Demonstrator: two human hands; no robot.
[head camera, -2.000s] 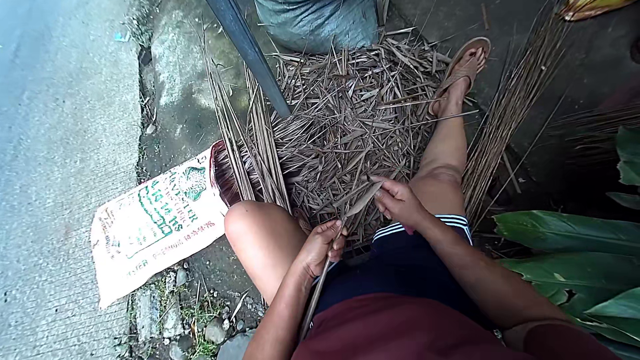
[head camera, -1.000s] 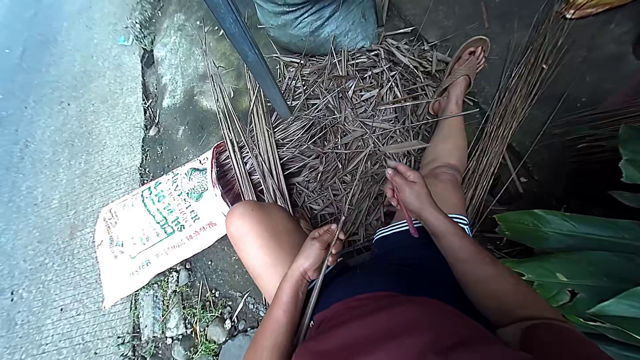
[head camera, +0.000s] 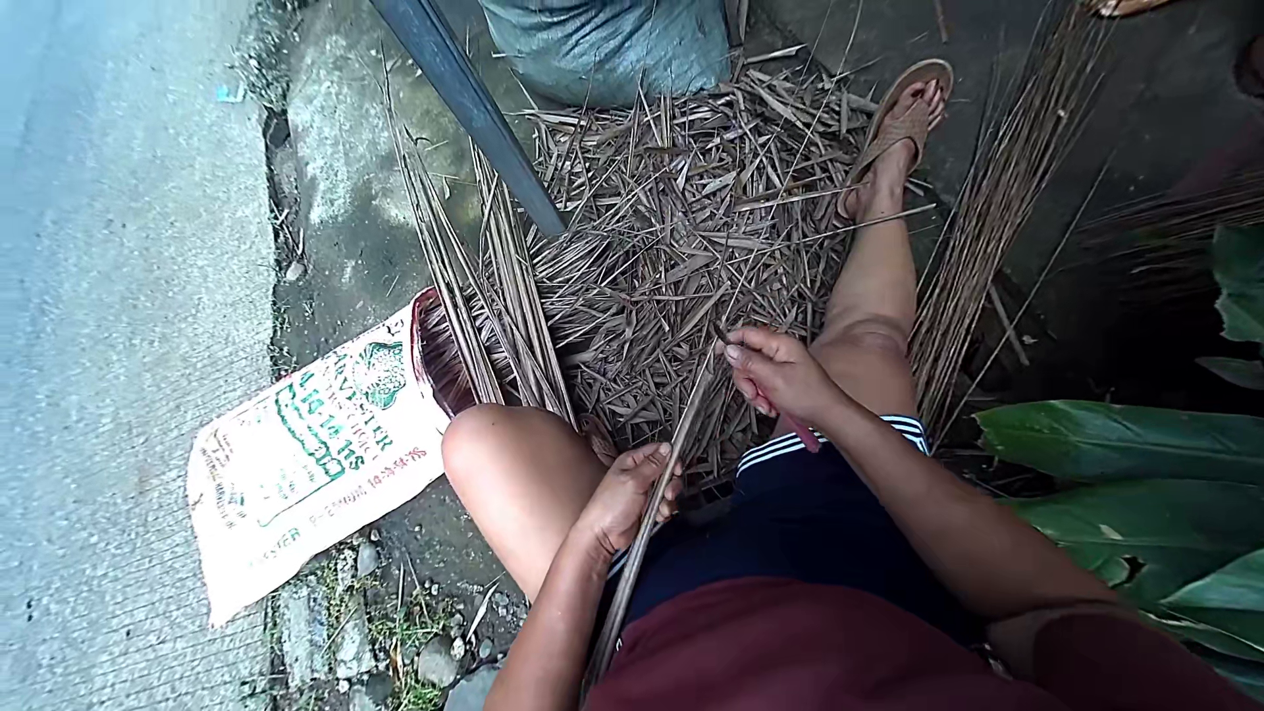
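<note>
My left hand is closed around a long dry palm leaflet, which runs from the lap up between my knees. Beside its upper part, my right hand grips a small tool with a pinkish-red handle; a dark tip shows at the thumb and forefinger, and the rest is hidden by the fingers. Below both hands lies a heap of dry leaf strips. Long dry leaflets lie across the mouth of a white printed sack left of my bent knee.
A bluish woven sack stands behind the heap, with a grey pole slanting in front of it. A bundle of thin ribs lies right of my sandaled foot. Broad green leaves reach in at right; a concrete road edge runs at left.
My right hand has moved down and left from its place a second ago, toward the leaflet. A leaf piece at its fingertips then is no longer seen there. My left hand keeps its grip.
</note>
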